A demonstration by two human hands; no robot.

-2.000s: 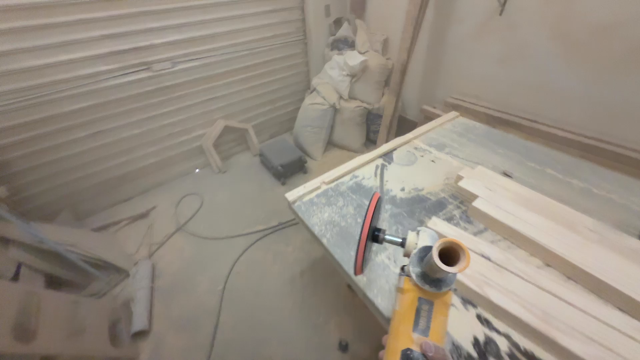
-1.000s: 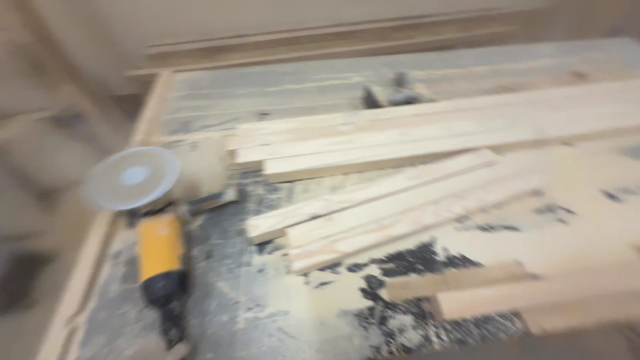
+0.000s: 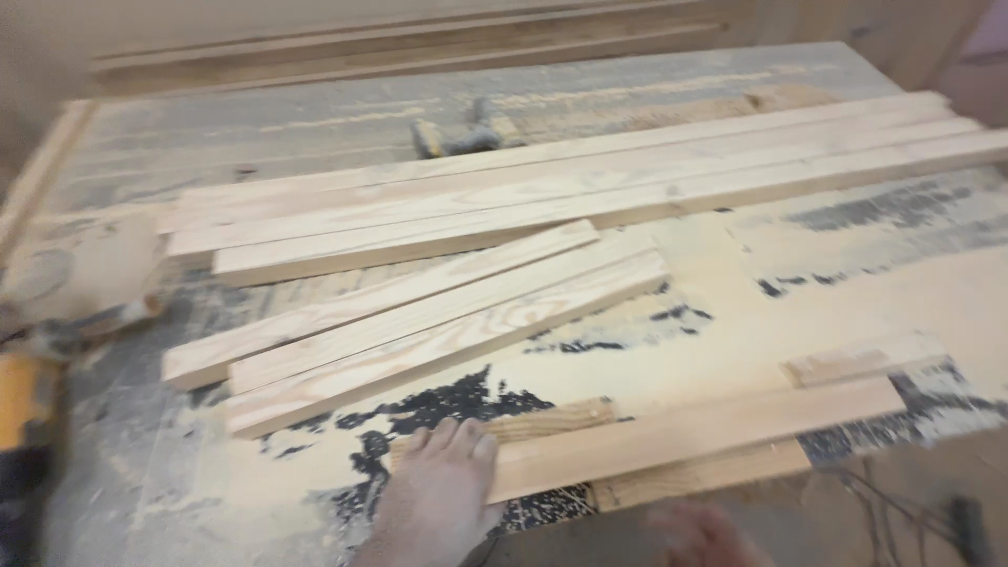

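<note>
My left hand (image 3: 437,488) lies over the left end of a planed wooden board (image 3: 693,433) at the table's near edge, its fingers curled on the wood. Blurred, my right hand (image 3: 705,535) is at the bottom edge, below that board and apart from it; its fingers cannot be made out. Short wood offcuts (image 3: 551,421) lie beside and under the board. A yellow angle grinder (image 3: 27,394) with a sanding disc rests at the far left, partly cut off by the frame.
Three shorter wooden strips (image 3: 449,339) lie slantwise mid-table. Behind them stretch several long boards (image 3: 551,177). A dusty tool-like object (image 3: 465,138) sits farther back. Sawdust coats the table (image 3: 260,126), which has a wooden edge strip (image 3: 47,169) at left. Cables (image 3: 890,504) hang at lower right.
The view has swung right from the floor and sacks to the table. The grinder, held in a hand two seconds ago, now rests at left. My left hand has come onto the near board.
</note>
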